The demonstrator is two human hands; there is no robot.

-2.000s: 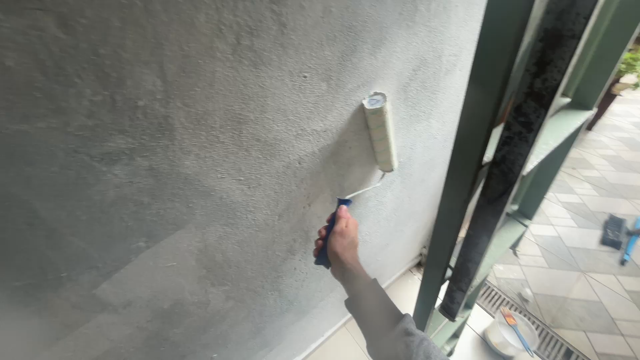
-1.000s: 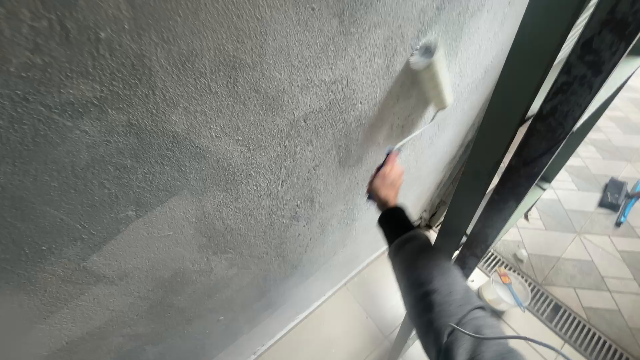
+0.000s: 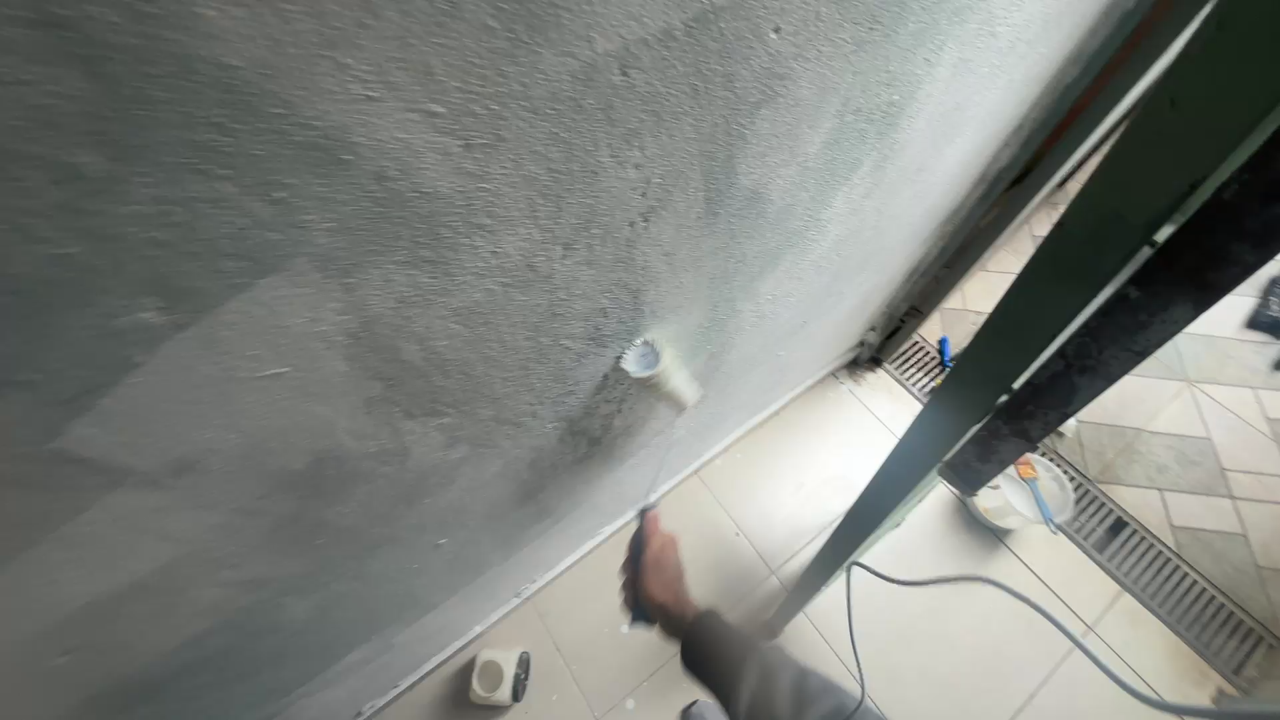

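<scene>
My right hand (image 3: 660, 570), in a dark sleeve, is closed around the dark handle of a paint roller (image 3: 668, 374). The roller's pale cover rests against the textured grey wall (image 3: 400, 260), low down near its base, with its round end facing up and left. Hand and roller are somewhat blurred. The wall shows darker and lighter grey patches. My left hand is out of view.
Green and black metal posts (image 3: 1000, 400) slant across the right. A tub (image 3: 1010, 500) with a brush across it stands beside a floor drain grate (image 3: 1150, 580). A grey cable (image 3: 980, 580) crosses the tiles. A small pale object (image 3: 498, 677) sits near the wall's base.
The roller has moved down the wall, held in my right hand throughout. The view has shifted, with more floor, the cable and the small pale object now showing.
</scene>
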